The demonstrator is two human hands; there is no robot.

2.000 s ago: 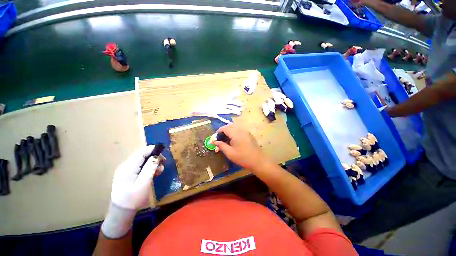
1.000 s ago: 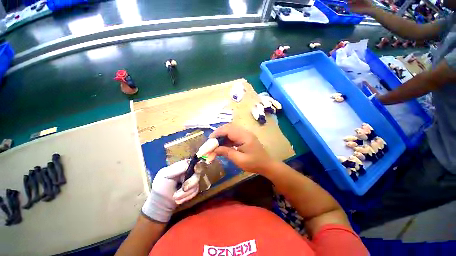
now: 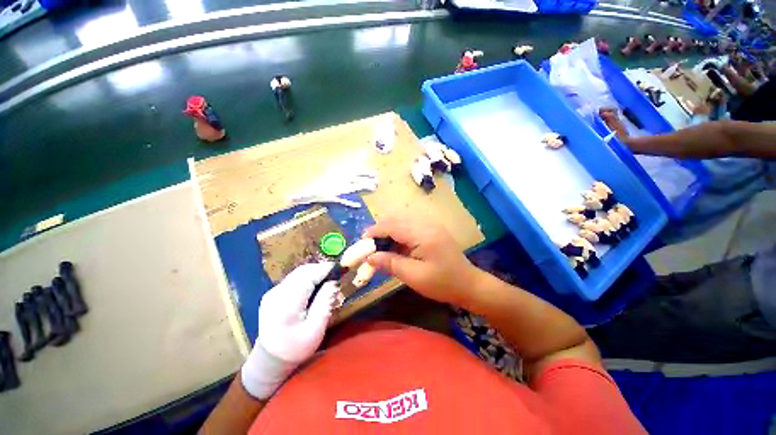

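Observation:
My left hand (image 3: 294, 321), in a white glove, grips a black limb part (image 3: 330, 277) above the front of the work board. My bare right hand (image 3: 425, 257) holds a cream-and-black end piece (image 3: 361, 252) against the upper end of the limb part. A second cream piece (image 3: 364, 273) shows just below it at my right fingers. The two hands are close together. My fingers hide much of the joint. A green-rimmed pot (image 3: 333, 244) sits on the brown card (image 3: 293, 242), just left of the held pieces.
Black limb parts (image 3: 48, 311) lie at left. Cream-and-black pieces lie on the board's right edge (image 3: 436, 161) and in the blue tray (image 3: 547, 239). A red-topped figure part (image 3: 204, 118) and a joined limb (image 3: 282, 95) are on the green belt. Another person's arm (image 3: 681, 141) reaches in at right.
Since two seconds ago, my left hand has moved right and the limb part now meets the cream piece. My right hand has left the green pot. The camera view has shifted.

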